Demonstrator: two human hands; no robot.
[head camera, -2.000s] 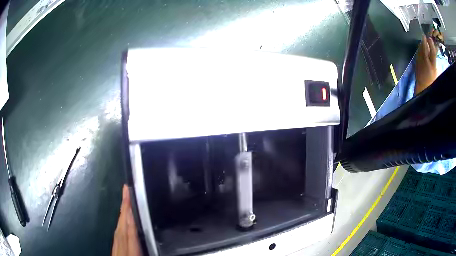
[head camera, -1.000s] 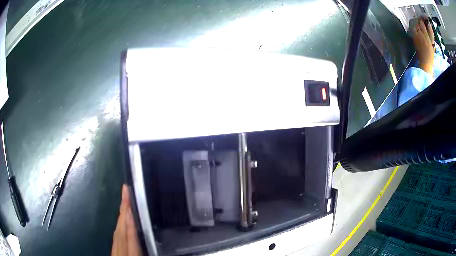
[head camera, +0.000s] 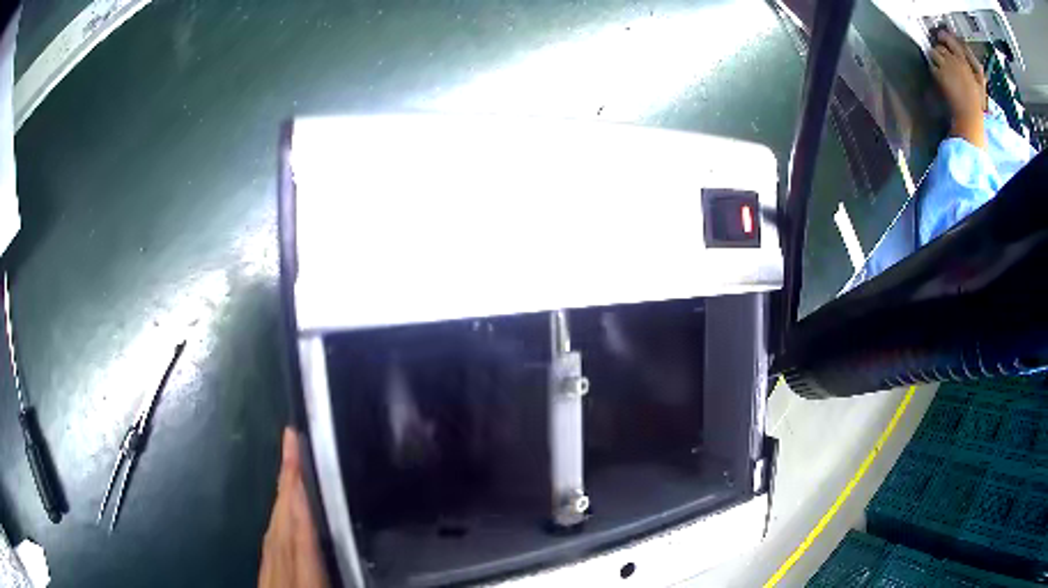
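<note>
The automatic screw feeder (head camera: 517, 218) stands on the dark green bench mat in front of me. It is a silver-white box with a red-lit rocker switch and a dark open interior. Inside, a light upright bar (head camera: 567, 431) with two small round fittings hangs from a metal rod. My left hand (head camera: 291, 534) lies against the feeder's lower left side; only some fingers show, the rest is hidden or cut off by the bottom edge. My right hand is not in view.
Tweezers (head camera: 136, 434) and a manual screwdriver (head camera: 38, 459) lie at left. The thick black electric screwdriver (head camera: 919, 304) hangs at right. Beyond it are another person's hand (head camera: 963, 83) and blue sleeve, a yellow floor line and green crates (head camera: 960, 482).
The plate inside the feeder has swung round and now shows as a narrow upright bar. The feeder has shifted very slightly. The other person's hand has moved up. My left hand stays put.
</note>
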